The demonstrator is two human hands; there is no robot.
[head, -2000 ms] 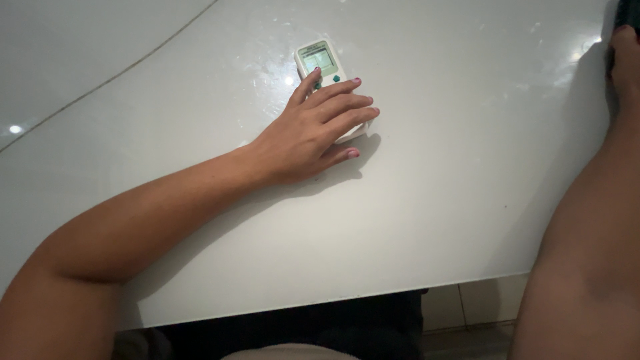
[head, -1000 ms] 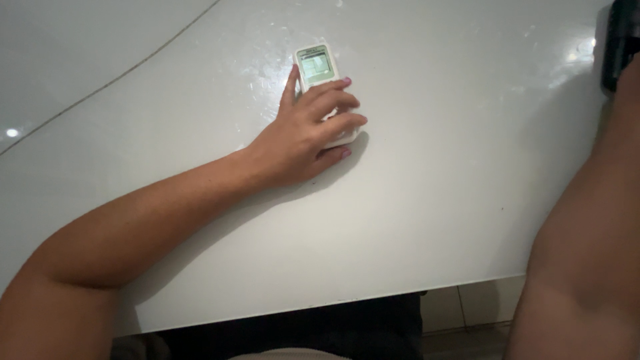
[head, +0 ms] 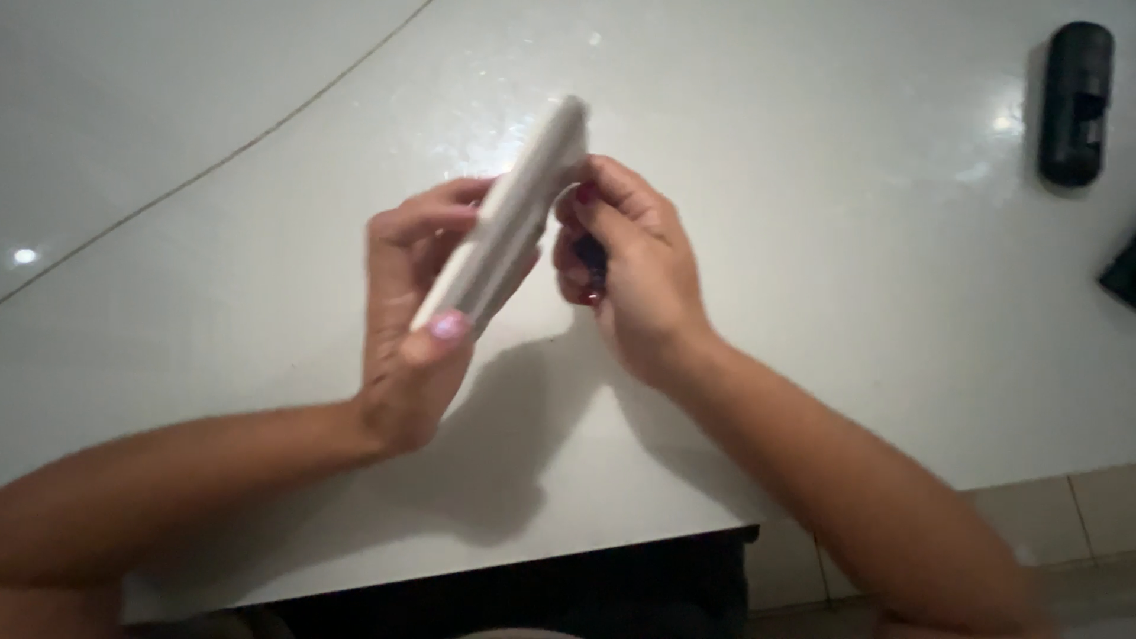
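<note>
My left hand [head: 413, 311] holds a white handheld device [head: 510, 217] on its side above the table, thumb at its lower end and fingers behind it. The device is blurred, and its screen is turned out of sight. Close to the device's right side, my right hand [head: 635, 257] is curled round a small dark object [head: 589, 252], too hidden to name. The thumb and forefinger of that hand are pinched together near the device's upper part; whether they touch it I cannot tell.
A black oblong case or holder [head: 1074, 106] lies on the glossy white table [head: 843, 293] at the upper right. Part of another dark object [head: 1120, 273] shows at the right edge. A thin line or cord [head: 257, 138] crosses the upper left.
The device, flat on the table under my left hand before, is now lifted and tilted. My right hand has come from the right edge to beside it, and the black case is uncovered.
</note>
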